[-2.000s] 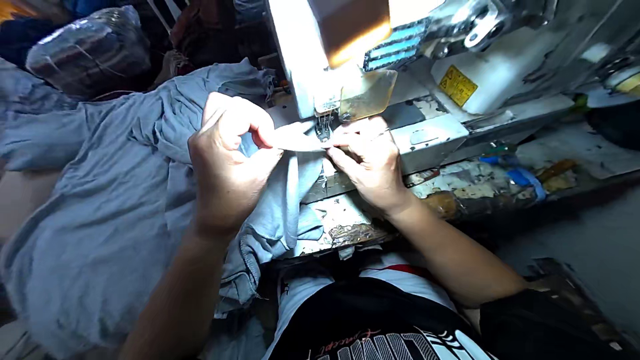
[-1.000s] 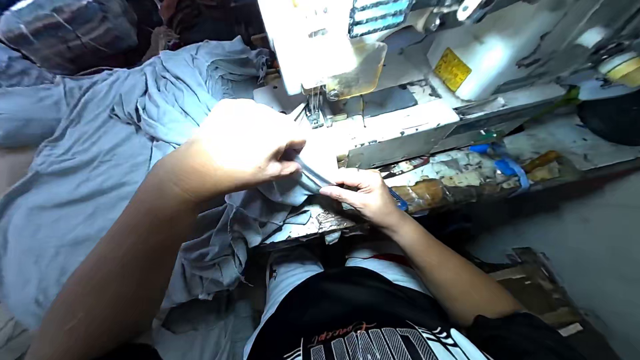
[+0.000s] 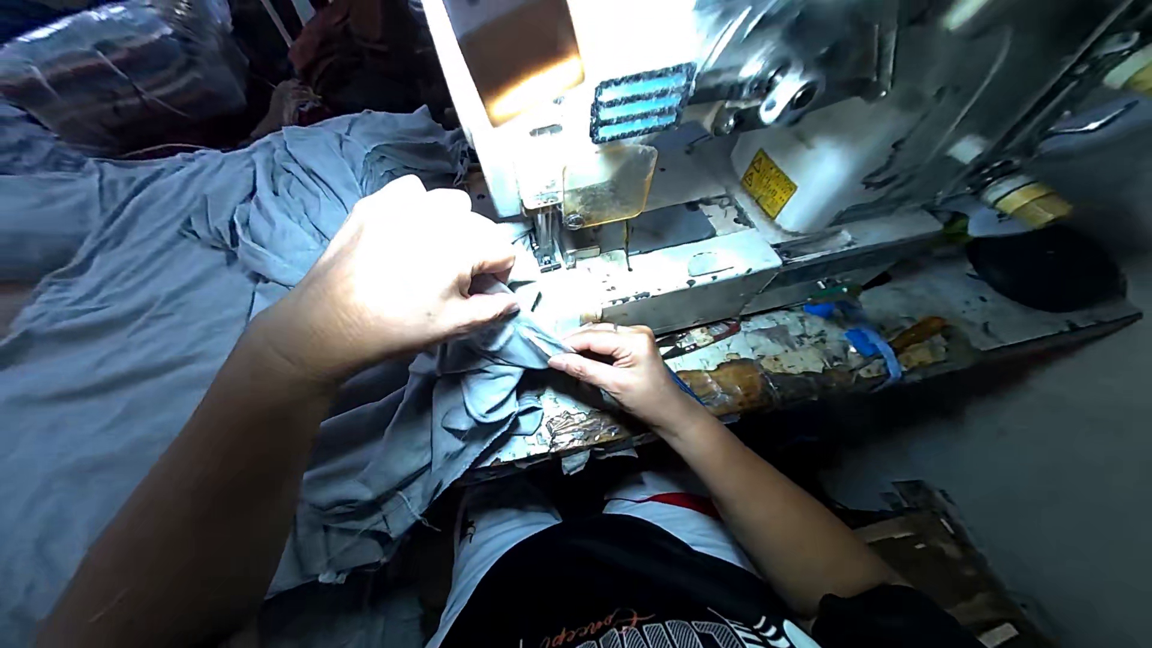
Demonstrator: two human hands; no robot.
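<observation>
My left hand (image 3: 405, 270), brightly lit, pinches a fold of grey-blue fabric (image 3: 513, 337) between thumb and forefinger, just left of the sewing machine's needle area. Lower and to the right, my right hand (image 3: 621, 364) grips the edge of the same fabric with thumb and fingers. The cloth is stretched between both hands in front of the presser foot (image 3: 547, 252) of an industrial sewing machine (image 3: 675, 288), not under it as far as I can see. More of the fabric hangs over the table's front edge and spreads out on the left.
A large heap of grey-blue fabric (image 3: 135, 270) covers the left side. Behind it lies a plastic-wrapped bundle (image 3: 126, 81). On the worn table edge at right are blue strips (image 3: 868, 342) and a tape-wrapped part (image 3: 729, 387). A black round object (image 3: 1048, 265) sits farther right.
Two seconds ago both hands held the fabric close beside the presser foot. Now the cloth is away from the foot, and my right hand is lower, toward the table's front edge.
</observation>
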